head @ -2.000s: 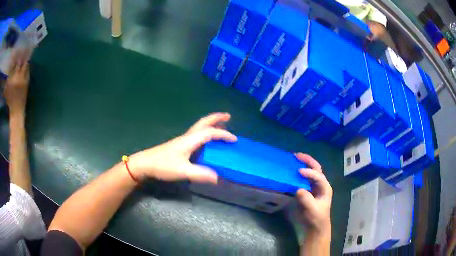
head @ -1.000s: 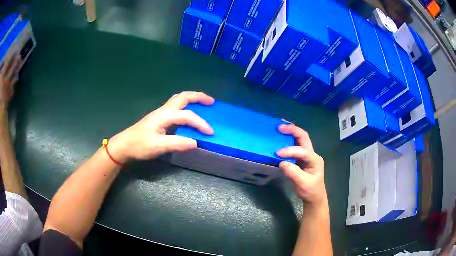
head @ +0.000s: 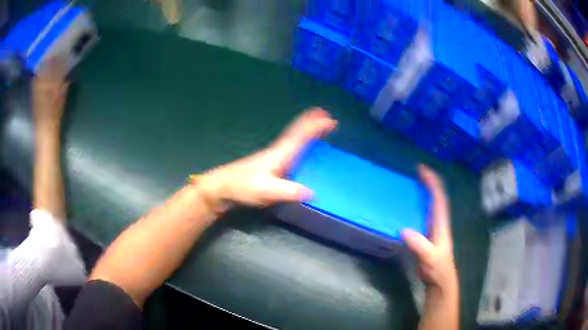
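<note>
A closed carton (head: 361, 190) with a plain bright blue lid and a white front lies on the dark green bench in front of me. My left hand (head: 274, 171) holds its left end, with the thumb at the front edge and the fingers at the back. My right hand (head: 436, 229) holds its right end, with the thumb at the front corner and the fingers along the end. The picture is blurred, and the carton's underside is hidden.
Blue stacked cartons (head: 445, 84) stand at the far right. An open white carton (head: 521, 271) stands at the right edge of the green bench (head: 174, 97). At left, a neighbour's hand (head: 51, 80) touches blue and white boxes (head: 64, 42).
The lid's front edge, raised a little before, now looks flush. My left fingers have spread off the lid top to the back edge. The neighbour's hand and boxes show further into view.
</note>
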